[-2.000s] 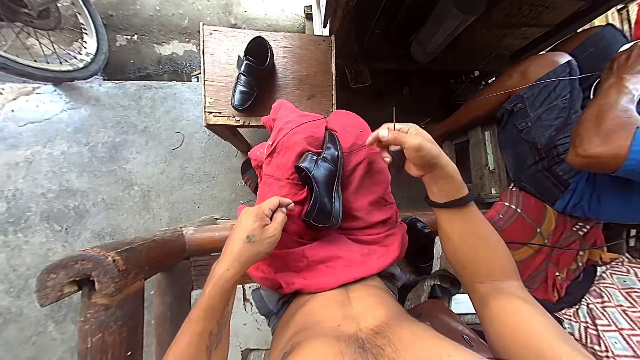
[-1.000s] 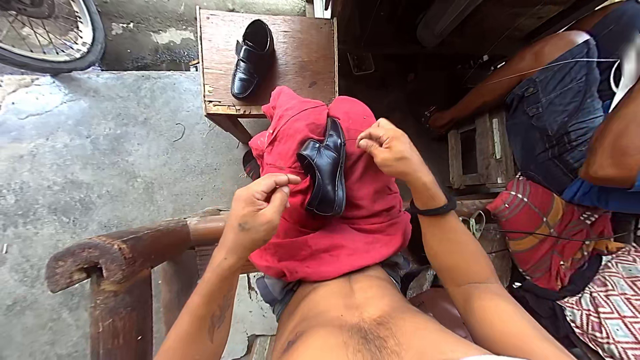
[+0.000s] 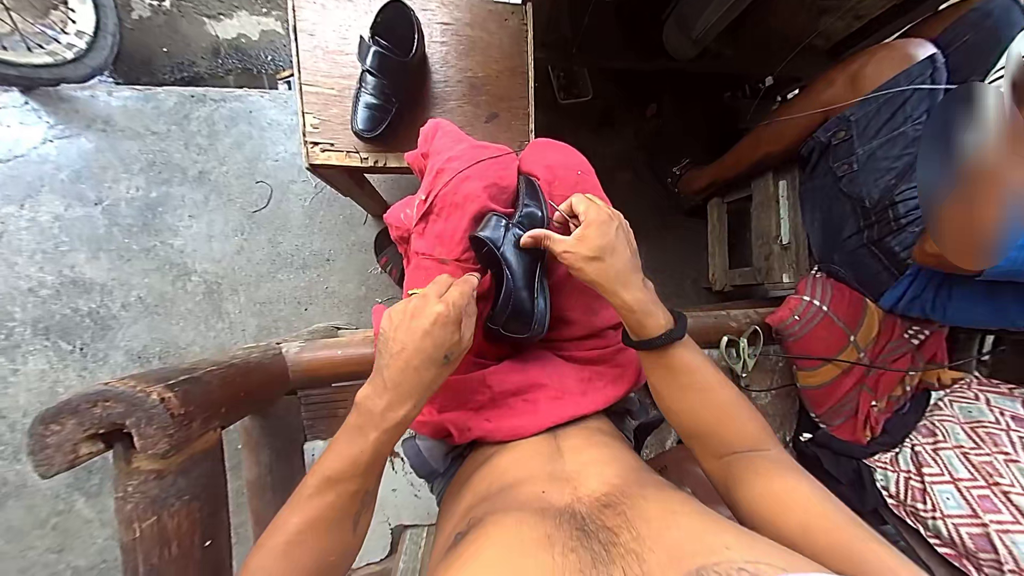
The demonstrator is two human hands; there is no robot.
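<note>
A black leather shoe lies on its side across a red cloth spread over my lap. My right hand is at the shoe's upper right side, thumb against the leather, with a thin needle-like tool pinched in the fingers. Left of the shoe, my left hand has its fingertips pinched together close to the leather; what they pinch is too fine to make out, perhaps thread. A second black shoe with a strap stands upright on a wooden table.
The wooden table is beyond my knees. A wooden armrest runs along my left. Green-handled scissors lie at my right, near a patterned cloth bundle. Another person sits at the right; a bicycle wheel is at upper left.
My right hand has come in to the shoe from its right side, where it was held apart from it. My left hand stays at the shoe's left.
</note>
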